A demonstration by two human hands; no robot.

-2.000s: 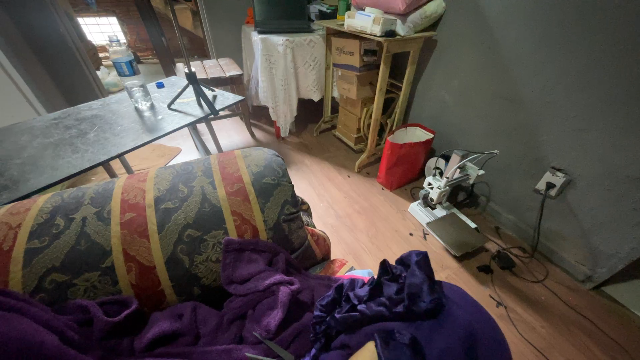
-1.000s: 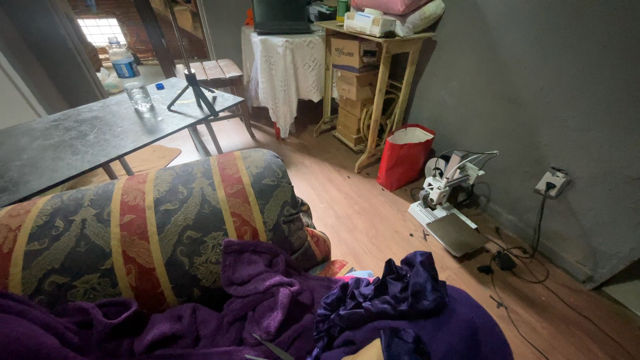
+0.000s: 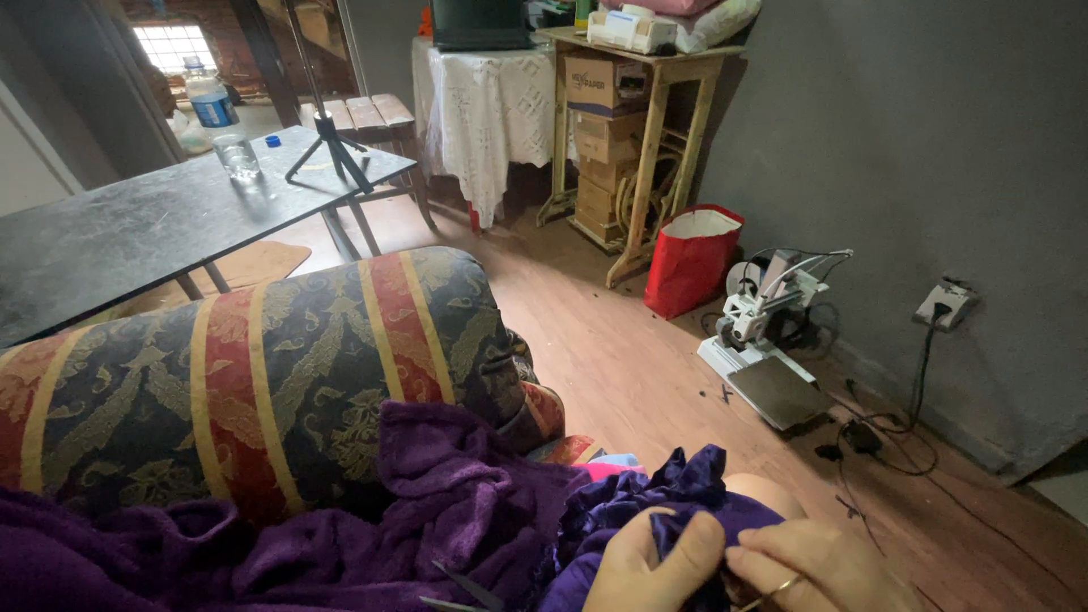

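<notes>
At the bottom right, my left hand point(image 3: 650, 561) pinches a fold of shiny dark purple satin fabric point(image 3: 629, 501) between thumb and fingers. My right hand point(image 3: 812, 565), with a ring on one finger, is close beside it, its fingertips together at the fabric's edge; whether it grips anything is too small to tell. The gathered satin lies over my lap, next to a fuzzy purple blanket point(image 3: 450, 484). Open scissor blades point(image 3: 463, 589) show at the bottom edge, left of my left hand, with their handles out of view.
A striped patterned sofa arm point(image 3: 331, 365) rises in front. Beyond it stand a dark table point(image 3: 153, 229) with a small tripod point(image 3: 331, 157) and a water bottle point(image 3: 212, 102). To the right are a red bag point(image 3: 693, 263), a white 3D printer point(image 3: 756, 340) and cables point(image 3: 918, 425) on the floor.
Both my hands have come into fuller view at the fabric; earlier only a bit of skin showed at the bottom edge. The satin's ruffled folds have shifted.
</notes>
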